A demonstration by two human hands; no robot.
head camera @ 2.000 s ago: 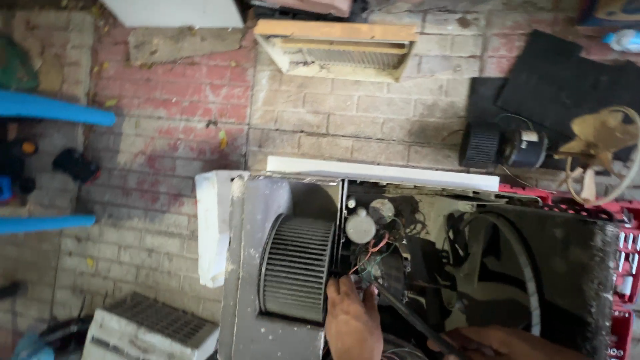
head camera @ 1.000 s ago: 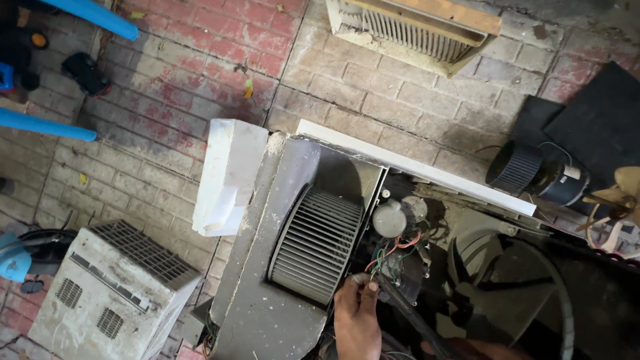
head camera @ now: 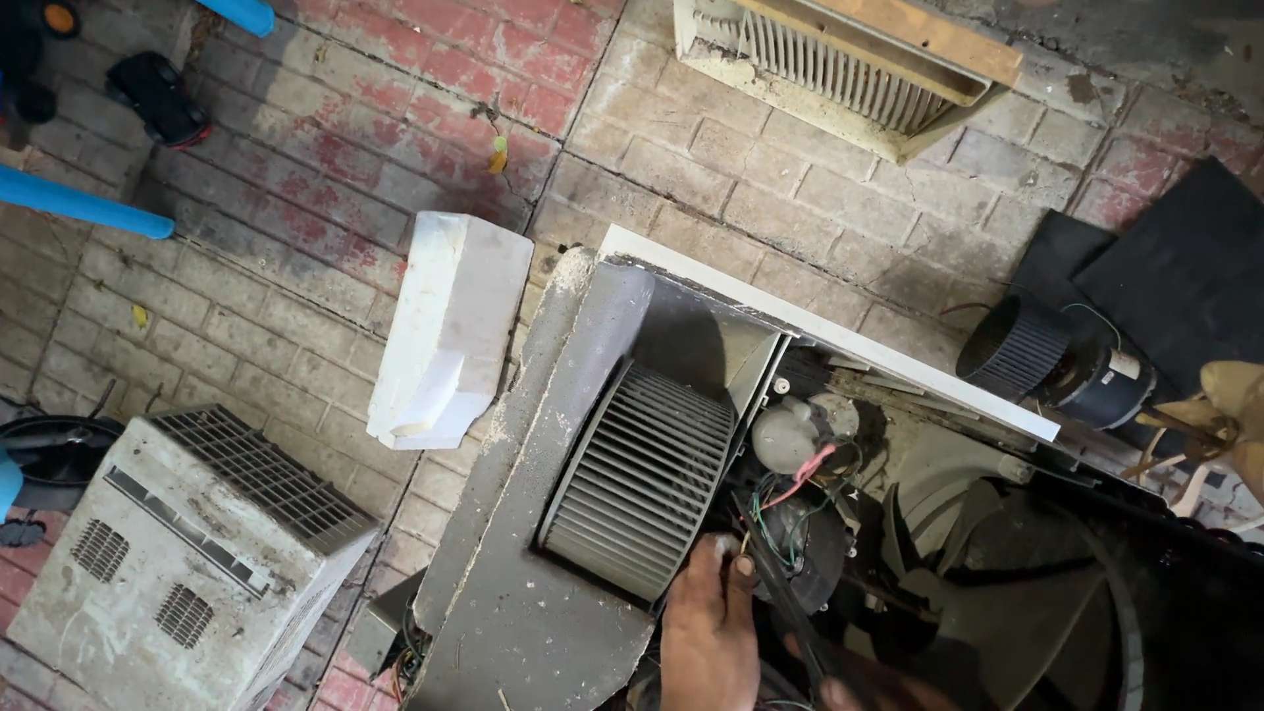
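Observation:
An opened air conditioner shows a ribbed blower wheel (head camera: 642,479) in a grey housing (head camera: 533,612). Right of the wheel, my left hand (head camera: 709,622) pinches something small, seemingly a wire end, between thumb and fingers. My right hand (head camera: 874,681), low and in shadow, holds a long dark tool (head camera: 785,592), perhaps pliers, whose tip lies beside the left fingertips. Pink and green wires (head camera: 790,489) run over a dark round motor (head camera: 805,553). A metal cylinder (head camera: 785,434) sits above them. Fan blades (head camera: 1017,592) fill the shadowed right side.
A white foam block (head camera: 454,326) lies on the brick paving left of the unit. A dirty vented metal cover (head camera: 197,553) stands at lower left, a louvred frame (head camera: 829,69) at the top. Right of the unit lie a motor with blower wheel (head camera: 1101,385) and black sheets (head camera: 1185,257).
The view has shifted and turned, showing more of the vented cover at lower left. Both hands stay at the wires beside the blower wheel, with the dark tool between them.

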